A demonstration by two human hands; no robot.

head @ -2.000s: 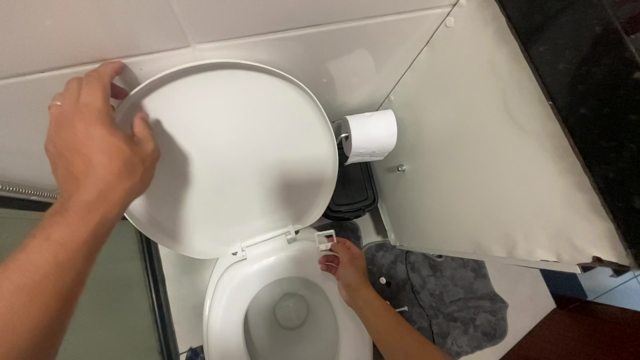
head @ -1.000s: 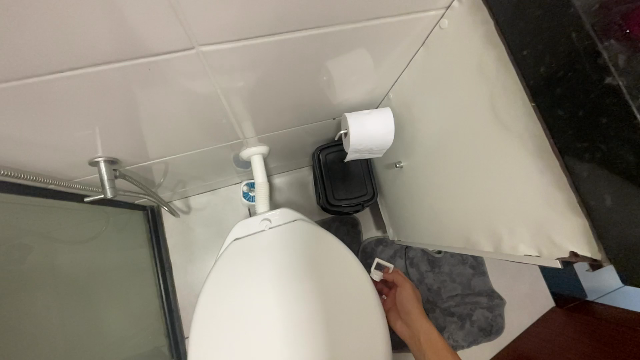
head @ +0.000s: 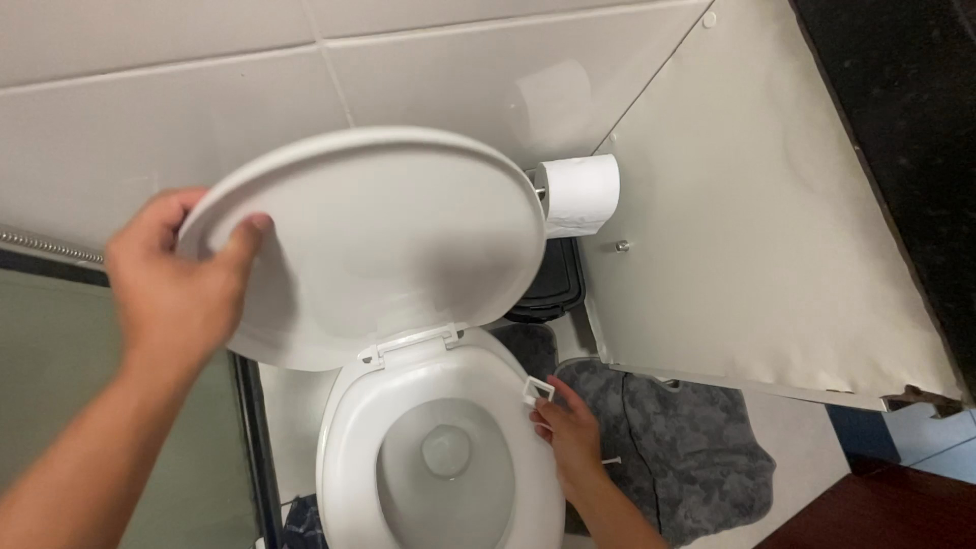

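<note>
The white toilet lid [head: 396,236] stands raised and tilted, its left edge gripped by my left hand [head: 183,278], thumb on the inner face. Below the hinge [head: 412,341] lies the white seat [head: 354,450], down on the bowl, with water [head: 446,451] visible inside. Between the fingers of my right hand [head: 568,431] is a small white plastic piece with a square opening [head: 538,390], close to the right rim of the seat. The underside of that piece is hidden by my fingers.
A toilet paper roll [head: 581,195] hangs beside a pale panel [head: 747,229]. Under it stands a black lidded bin [head: 553,282]. Grey mats [head: 694,457] lie on the floor at right, with a small white pin-like part [head: 611,460] over one. A dark-framed glass panel [head: 252,442] is at left.
One second ago the lid was down over the bowl; now my left hand holds it up. My right hand still holds the white piece.
</note>
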